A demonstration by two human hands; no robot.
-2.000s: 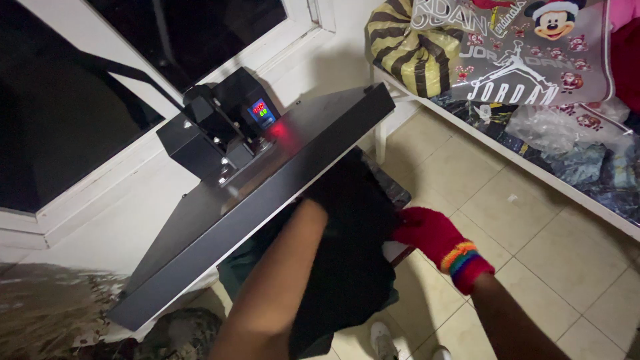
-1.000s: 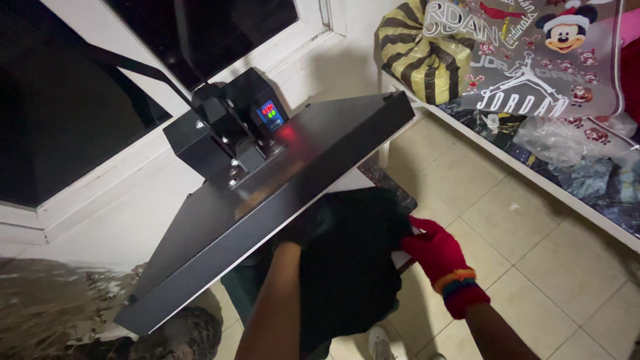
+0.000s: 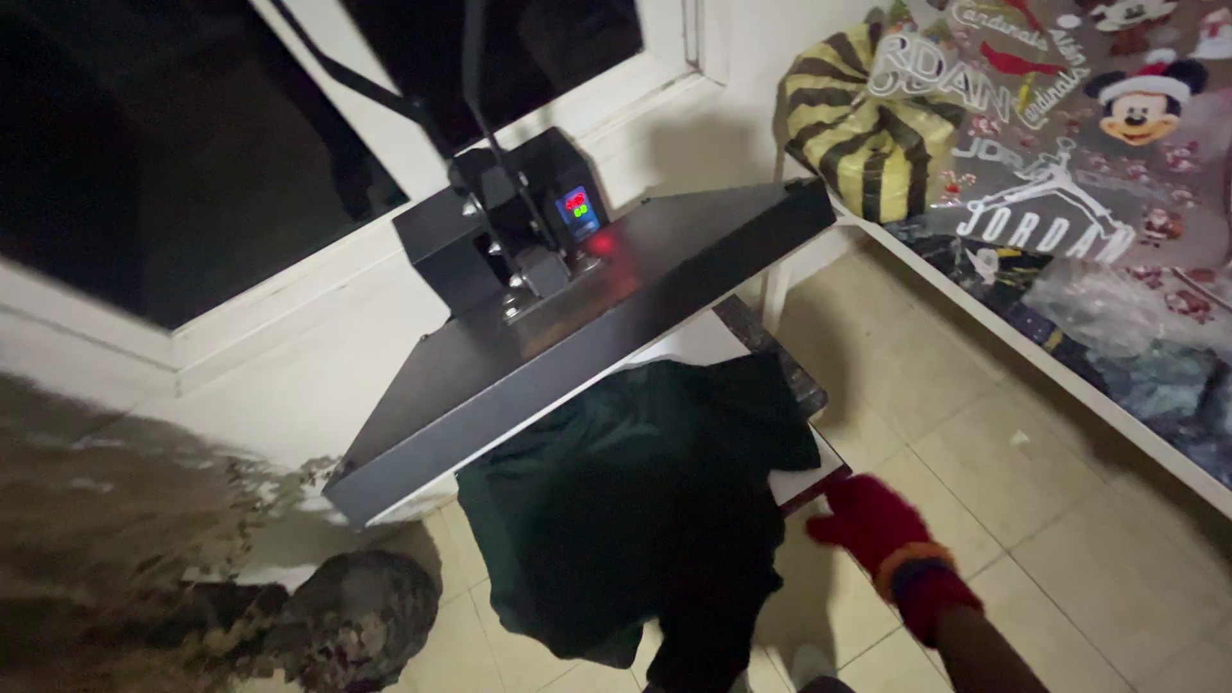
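A heat press with a wide black upper platen (image 3: 597,327) stands raised by the window, its small display (image 3: 578,210) lit. Below the platen a dark green or black garment (image 3: 635,491) lies over the white lower bed (image 3: 703,337) and hangs off its front. My right hand (image 3: 881,534), in a red knitted glove with a rainbow cuff, is at the bed's right corner, close to the garment's edge; whether its fingers touch the corner is unclear. My left hand is out of view.
On the right, a white-edged table (image 3: 1020,356) carries printed transfer sheets (image 3: 1059,183), a yellow-and-black striped bundle (image 3: 866,120) and crumpled clear plastic. A dark rounded object (image 3: 361,616) is at the lower left. The floor is tiled.
My bare left arm, earlier reaching over the garment under the platen, has left the view. More of the garment shows now. My gloved right hand remains near the bed's right corner.
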